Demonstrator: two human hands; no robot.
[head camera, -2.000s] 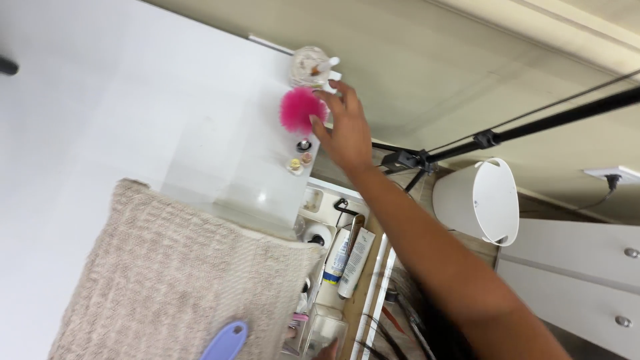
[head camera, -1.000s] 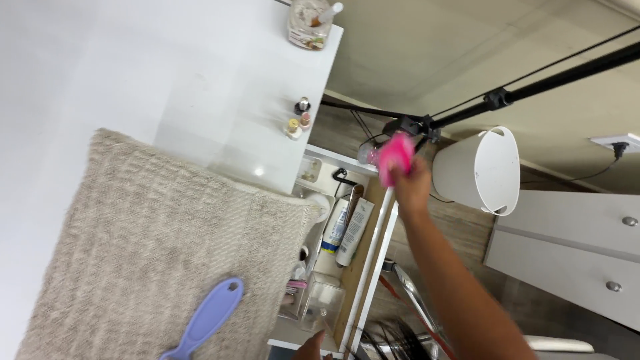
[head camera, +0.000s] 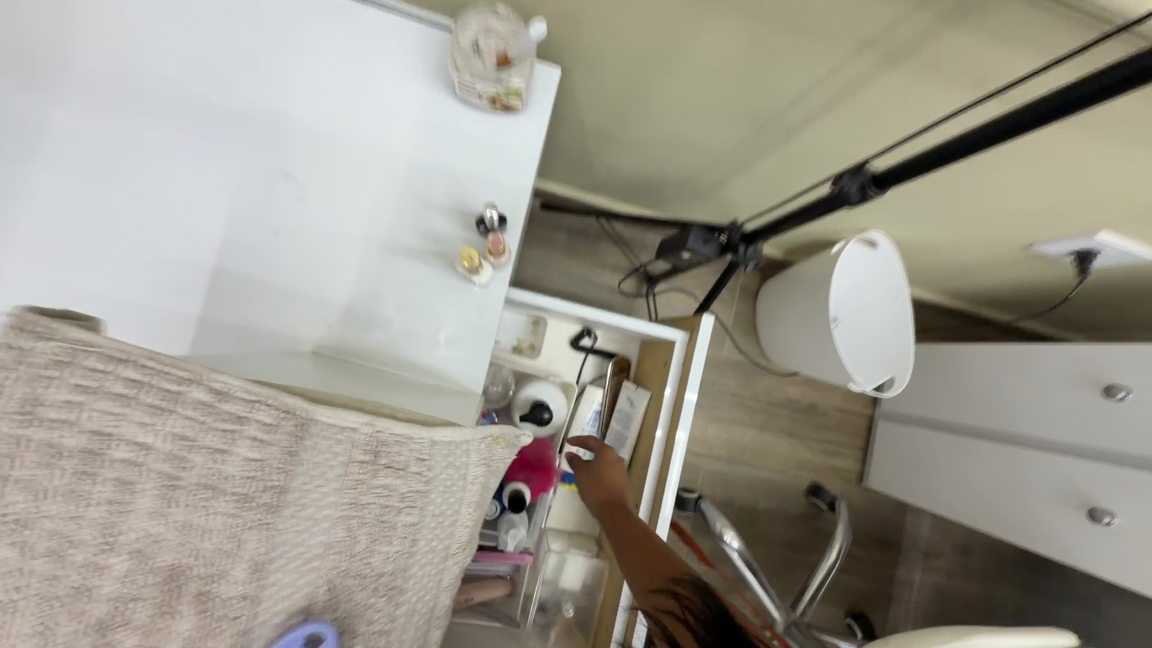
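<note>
Over the pulled-out drawer, my right hand (head camera: 598, 472) has its fingers apart and holds nothing. Just left of the fingertips a bright pink fluffy puff (head camera: 533, 466) lies in the drawer among bottles. Under and beside the hand are a white tube with a blue band (head camera: 587, 412) and another white tube (head camera: 627, 419). A white bottle with a black pump top (head camera: 538, 407) stands above the puff. My left hand is out of view.
A glass jar (head camera: 490, 63) and several small nail polish bottles (head camera: 490, 245) stand on the white table (head camera: 360, 180). A beige towel (head camera: 225, 486) covers its near side, with a purple handle (head camera: 309, 634). Right are a white bin (head camera: 810, 310), black tripod (head camera: 742, 243), chair legs (head camera: 738, 549) and white drawers (head camera: 999, 432).
My right hand picked up the pink puff beside the jar on the table, carried it over the drawer's outer edge, and has let go of it inside the drawer.
</note>
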